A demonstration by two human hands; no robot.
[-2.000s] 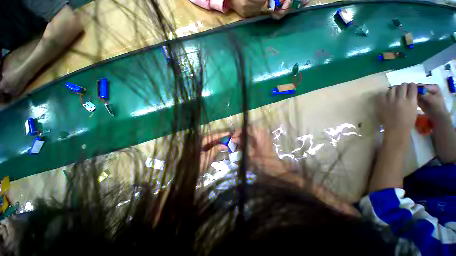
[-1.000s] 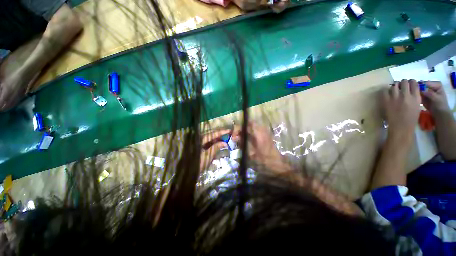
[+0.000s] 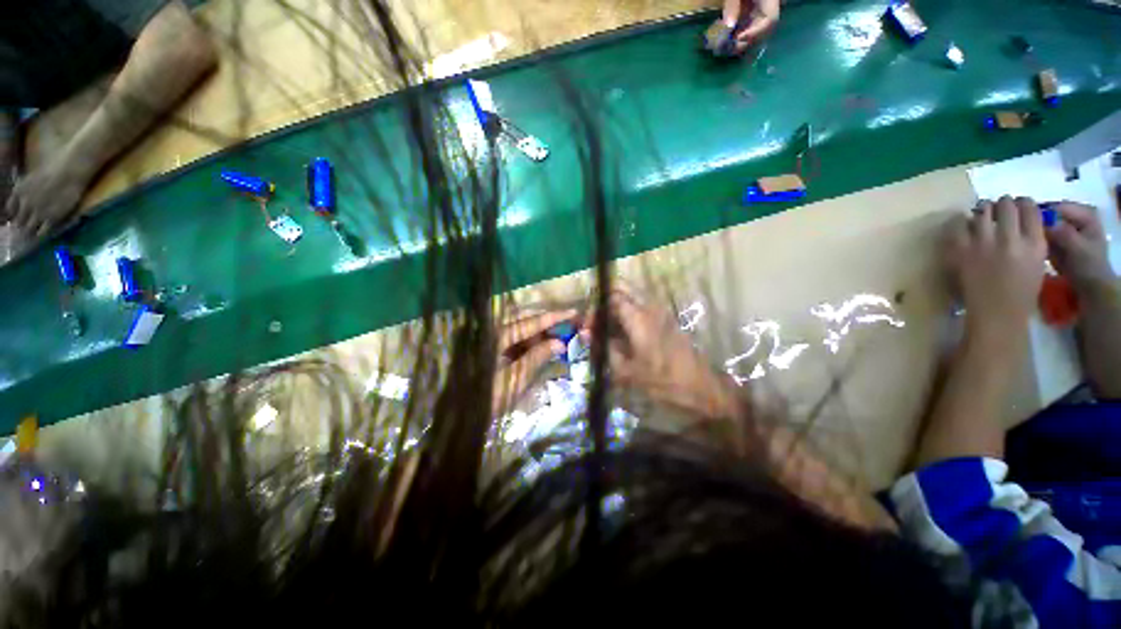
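My left hand (image 3: 529, 350) and my right hand (image 3: 639, 338) are close together at the bench edge, partly hidden by dark hair strands. Between their fingertips is a small blue battery pack (image 3: 566, 333) with a whitish face or piece beside it; which one I cannot tell. A loose pile of small white pads (image 3: 541, 420) lies just below my hands, partly behind the hair. No circuit board can be made out at my fingers.
The green conveyor belt (image 3: 406, 277) carries several blue batteries with boards, one tan-faced (image 3: 777, 188) near my side. A person's hands (image 3: 1002, 258) work at the right over a white sheet. Another hand (image 3: 747, 22) is over the far belt edge. An arm (image 3: 123, 117) rests at far left.
The batteries on the belt have shifted to the right, and another has appeared at the left. The far person's hand now reaches over the belt with a dark item. My hands have barely moved.
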